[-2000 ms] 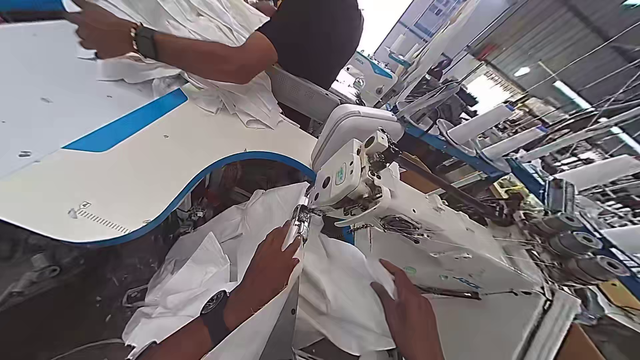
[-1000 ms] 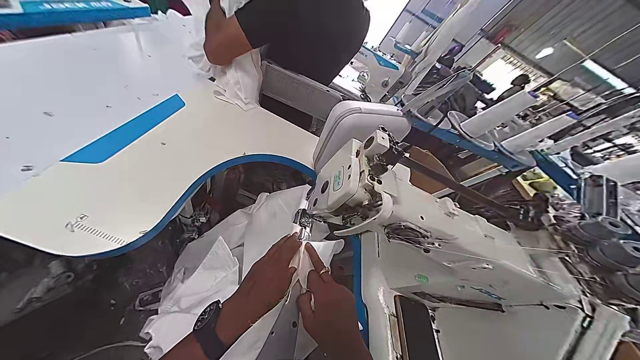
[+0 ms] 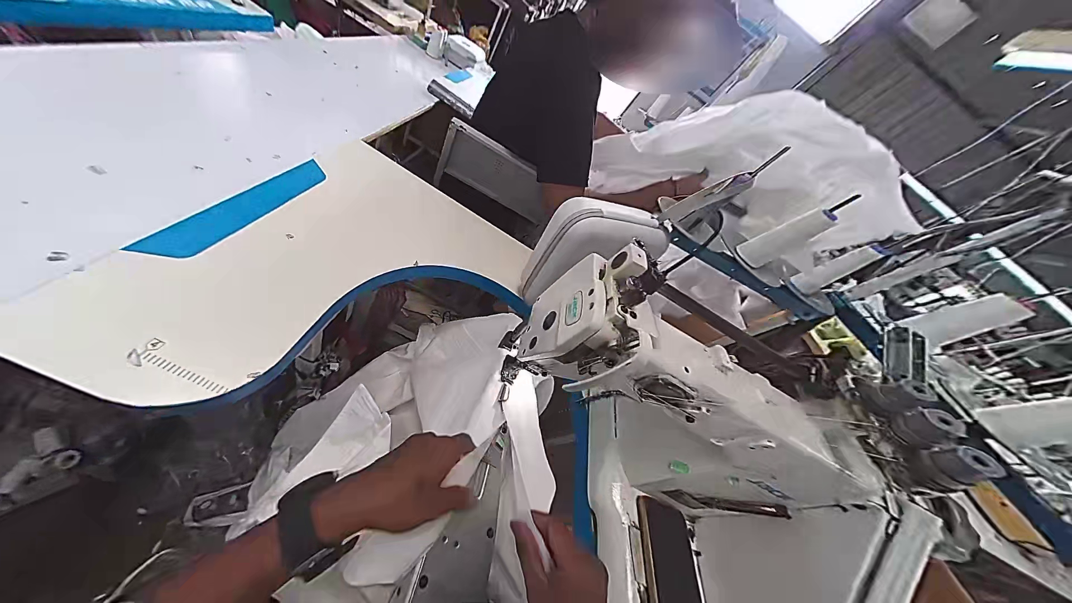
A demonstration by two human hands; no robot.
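Observation:
White fabric [image 3: 456,368] runs under the needle area of an industrial sewing machine [image 3: 569,327] and hangs in folds to its left. My left hand [image 3: 410,481], with a dark watch at the wrist, grips the fabric below the needle, left of the machine's narrow metal arm [image 3: 461,536]. On that arm's right side, my right hand [image 3: 557,561] pinches the lower end of a white fabric strip [image 3: 528,452] that comes down from the presser foot [image 3: 509,368]. The right fingertips are partly hidden by the cloth.
A cream table [image 3: 276,276] with a curved blue edge lies at left. Behind the machine, a person in a dark top [image 3: 544,100] handles a large white cloth [image 3: 779,159]. Thread cones [image 3: 787,239] on a rack and several tension discs [image 3: 930,427] stand at right.
My hands, together near the needle a second ago, are now lower and apart, with the strip stretched from the foot. The other person's white cloth now spreads behind the machine.

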